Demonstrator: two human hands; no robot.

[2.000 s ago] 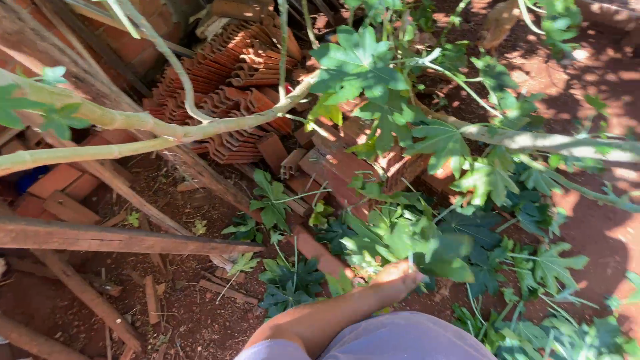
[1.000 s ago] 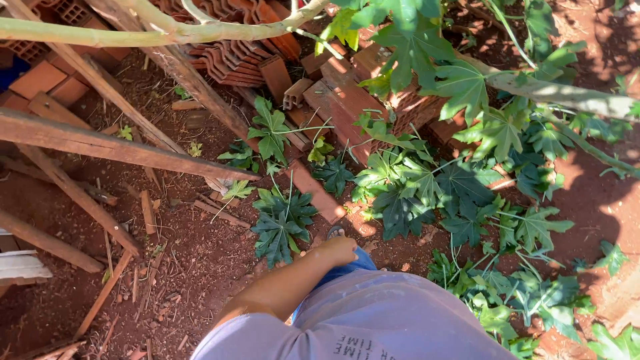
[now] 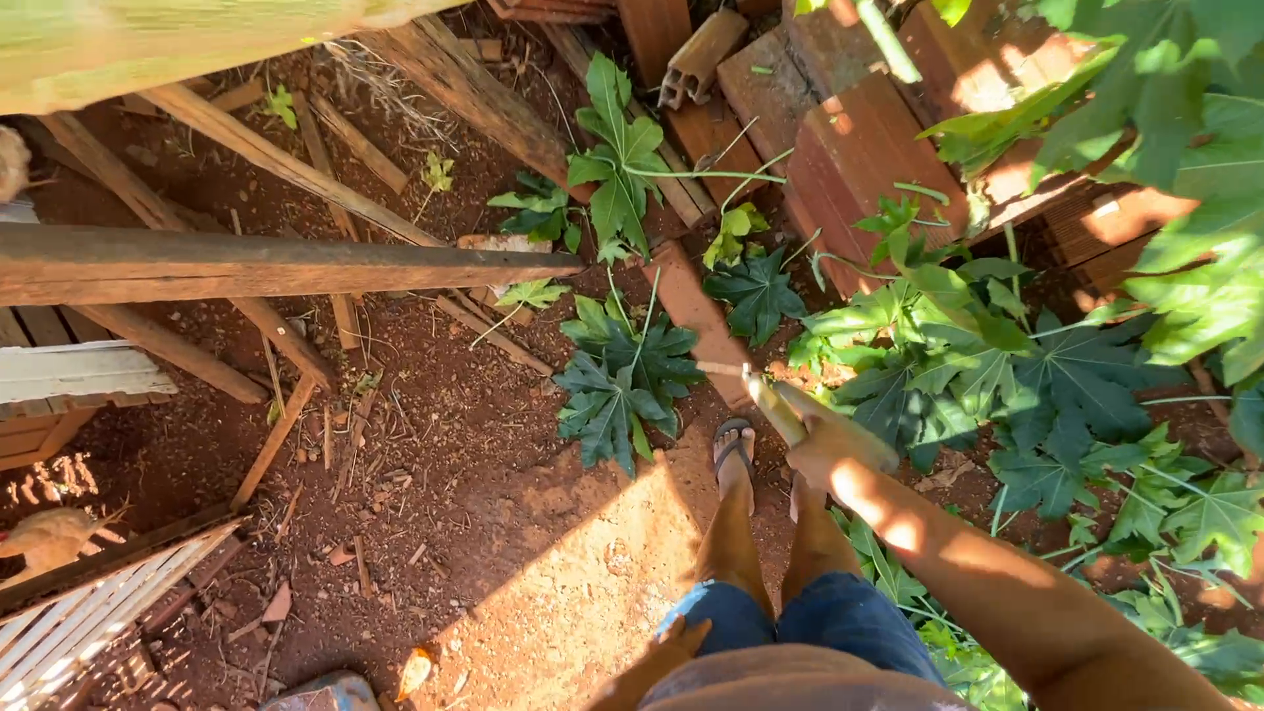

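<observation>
My right hand (image 3: 825, 449) is closed around a pale greenish, rod-like thing (image 3: 775, 407), partly blurred, whose exact kind I cannot tell. It is held out above my feet, left of a heap of large lobed green leaves (image 3: 1066, 375). My left hand (image 3: 683, 640) lies against the left leg of my blue denim shorts (image 3: 731, 614), fingers somewhat spread, with nothing seen in it. A flip-flop (image 3: 734, 444) shows on one foot, close to the end of a flat reddish brick or tile piece (image 3: 696, 316). Dark lobed leaves (image 3: 627, 390) lie left of that piece.
Wooden beams (image 3: 296, 269) cross the left side. Stacked clay bricks (image 3: 869, 178) stand at the upper right. A thick pale green branch (image 3: 178, 44) passes close at the upper left. White slats (image 3: 109, 617) and an animal, perhaps a chicken (image 3: 54, 538), are at the lower left.
My left hand has drawn back from in front of me to my thigh. My right hand, not seen in the earlier frames, is now in view holding the rod-like thing. The view has shifted.
</observation>
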